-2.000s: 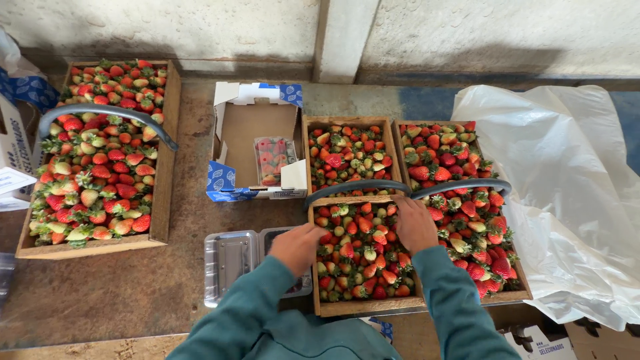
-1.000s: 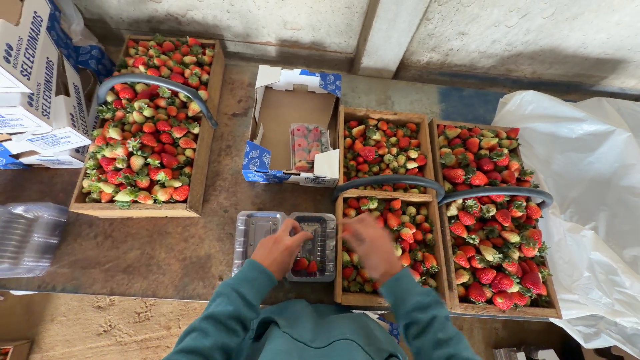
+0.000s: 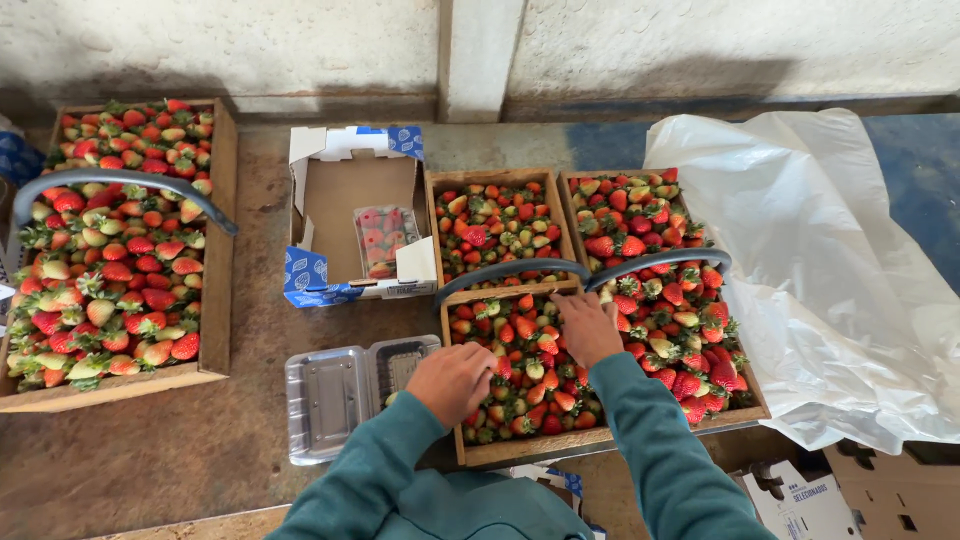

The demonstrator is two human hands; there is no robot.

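Strawberries fill a wooden crate [image 3: 534, 452] in front of me. My left hand [image 3: 454, 381] is over its left edge, fingers bent down at the berries; whether it grips one is hidden. My right hand [image 3: 589, 324] reaches into the upper right of the same crate, fingertips near its divider, their hold unclear. Left of the crate lies an open clear plastic clamshell [image 3: 328, 405], its right half partly behind my left hand and sleeve. Behind it stands a cardboard box [image 3: 345, 184] holding a filled clear punnet [image 3: 386, 241] of strawberries. A dark curved handle [image 3: 514, 270] crosses the crate.
Another handled crate of strawberries [image 3: 215, 300] stands at the left. A crate of larger berries [image 3: 754, 390] adjoins mine on the right, beside a translucent plastic sheet [image 3: 795, 285]. A concrete wall [image 3: 217, 45] runs behind. Cardboard boxes [image 3: 802, 499] lie below the table's front edge.
A second ago my left hand was over the clamshell, where red berries showed; it is now at the crate. My right hand has moved up within the crate. The view has shifted.
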